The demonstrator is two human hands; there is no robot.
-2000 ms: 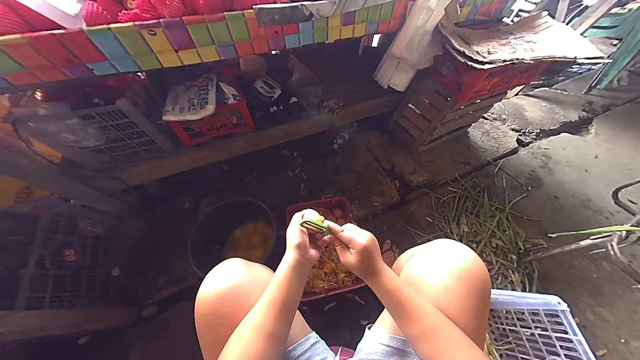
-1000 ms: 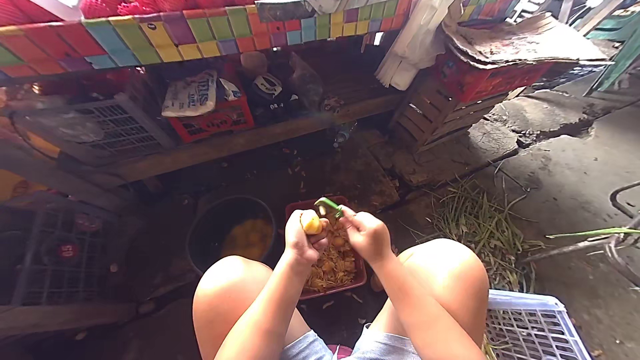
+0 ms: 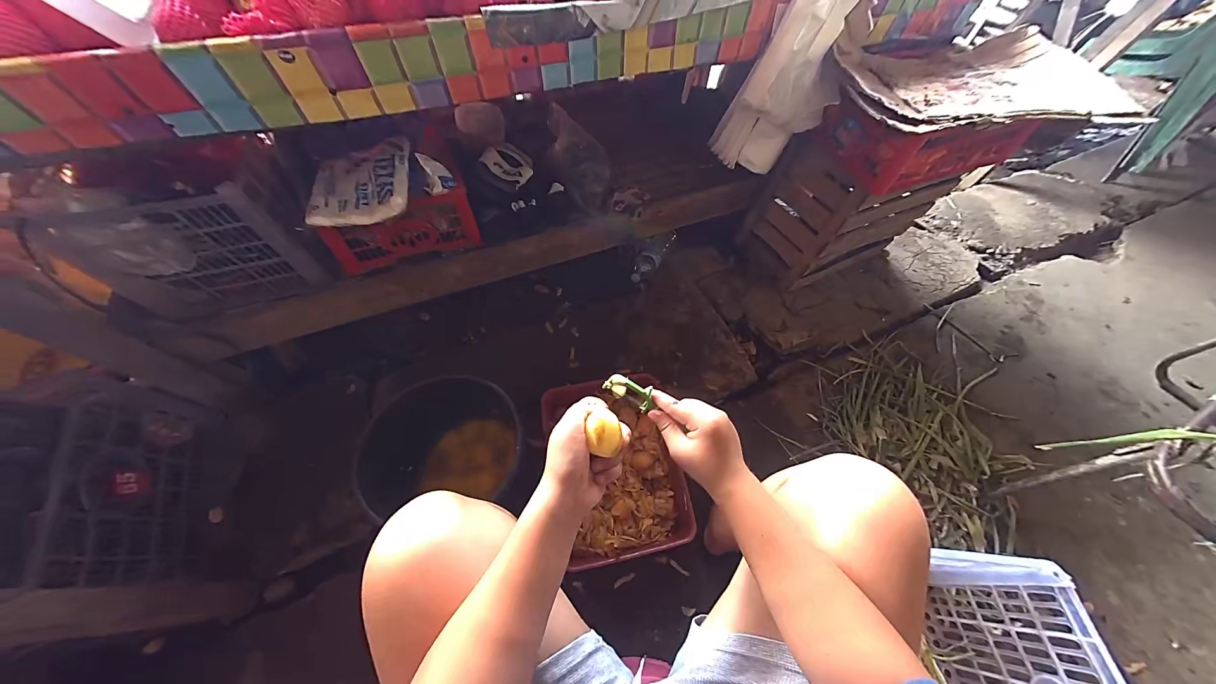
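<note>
My left hand (image 3: pixel 578 454) grips a peeled yellow potato (image 3: pixel 604 433), its rounded end showing past the fingers. Just to its right, my right hand (image 3: pixel 698 435) holds a green-handled peeler (image 3: pixel 631 390), its tip raised slightly above the potato and apart from it. Beneath both hands sits a red plastic basin (image 3: pixel 686 532) filled with peelings (image 3: pixel 622 513) and some rounded pieces. A dark round tub (image 3: pixel 366 456) stands left of the basin, with yellow peeled pieces (image 3: pixel 470 458) lying in liquid.
A wooden shelf (image 3: pixel 456 256) under the stall holds a red crate (image 3: pixel 408 237) and a grey crate (image 3: pixel 237 242). Stacked crates (image 3: pixel 817 214) stand beyond. Cut green stalks (image 3: pixel 898 427) lie on the floor at right, near a pale plastic crate (image 3: pixel 1021 608) beside my knee.
Two seconds ago the peeler was against the potato; it has since come away to the right. The potato's yellow end now shows more plainly in my left hand.
</note>
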